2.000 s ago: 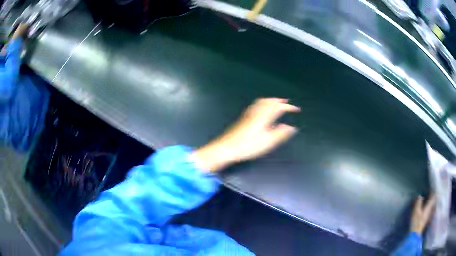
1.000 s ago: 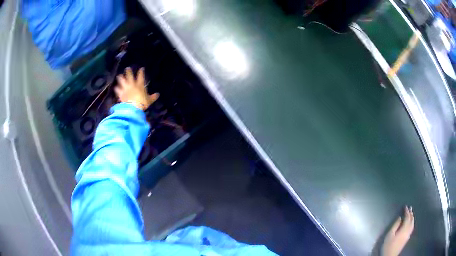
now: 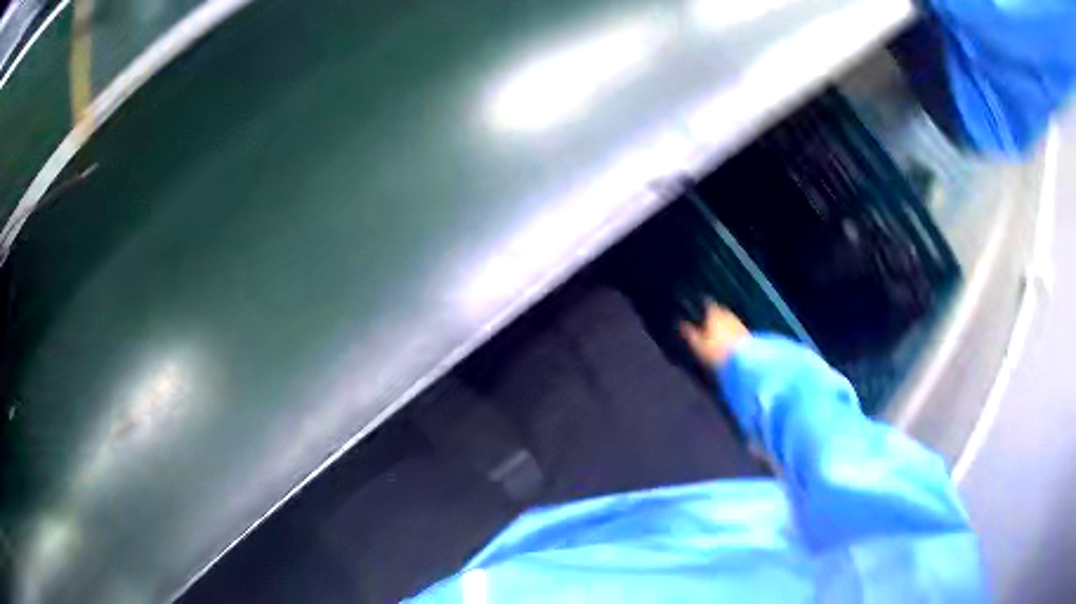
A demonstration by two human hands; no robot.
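My right hand (image 3: 715,335) is blurred and small, below the bench edge, at the near left side of a dark green crate (image 3: 755,269). Its fingers are partly lost in the dark, so I cannot tell whether it holds anything. Black parts (image 3: 844,218) lie in the crate, blurred, in what look like rows. My left hand is not in view.
The glossy dark-green bench (image 3: 295,212) runs diagonally, its pale edge (image 3: 472,336) above the crate. A yellow strip (image 3: 80,59) crosses the rail at upper left. A person in blue clothing (image 3: 1003,71) is beyond the crate at upper right.
The view has swung from the left crate to the right one. My left hand, earlier over the fan crate, has left the picture. My right hand has moved from the bench to below its edge.
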